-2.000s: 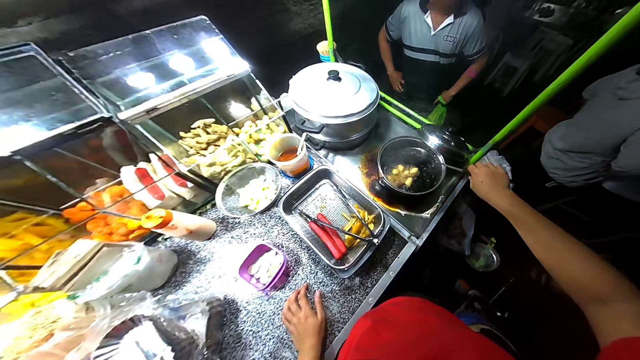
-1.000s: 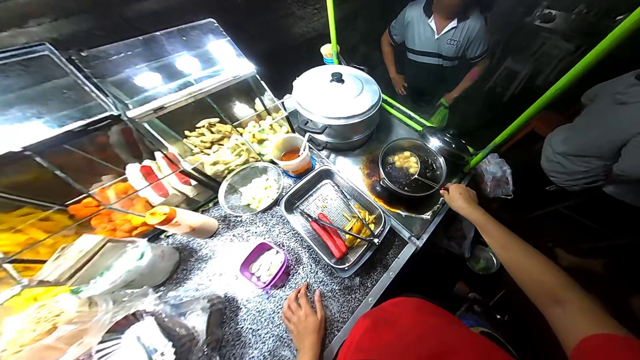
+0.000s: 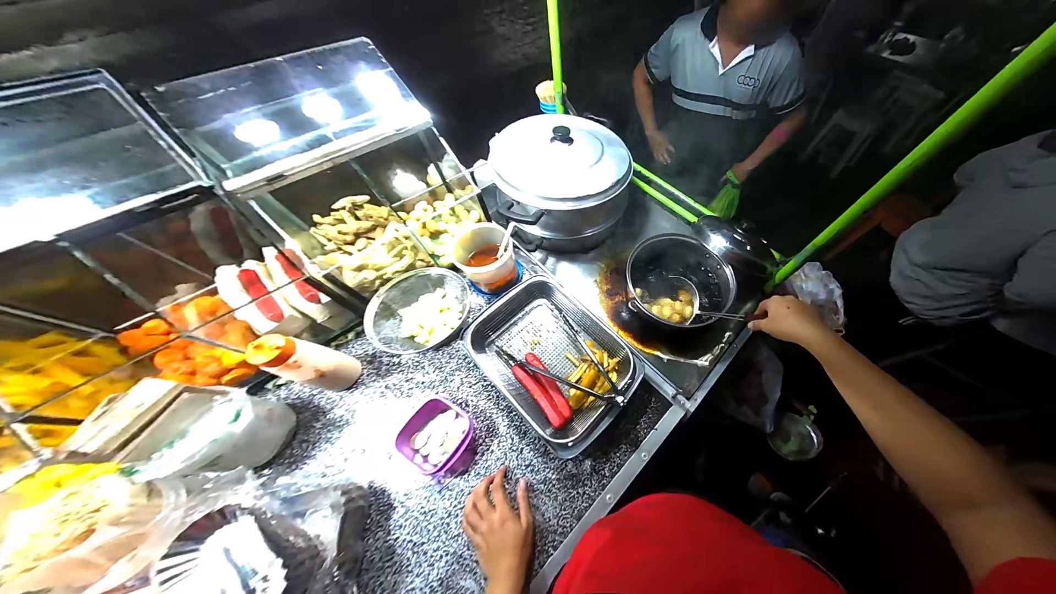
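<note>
My right hand [image 3: 788, 322] grips the handle of a metal skimmer [image 3: 686, 297], whose bowl is inside the dark cooking pot [image 3: 716, 266]. Round pale-yellow food pieces [image 3: 672, 308] sit at the skimmer, in dark liquid. My left hand [image 3: 500, 521] rests on the speckled countertop with nothing in it. Just above it stands a purple plastic tub [image 3: 458, 462] of white pieces. A metal tray [image 3: 505, 318] with a perforated insert holds red sausages [image 3: 540, 392], yellow fried strips [image 3: 592, 371] and metal tongs [image 3: 557, 376].
A lidded steamer pot [image 3: 569, 198] stands behind the tray, beside a sauce cup [image 3: 487, 257] and a strainer of pale pieces [image 3: 394, 328]. Glass food cases line the left. A squeeze bottle [image 3: 326, 368] lies nearby. A person [image 3: 726, 74] stands beyond the green poles.
The skimmer and the food pieces have shifted toward the near left side of the pot since one second ago. My left hand has stayed on the countertop.
</note>
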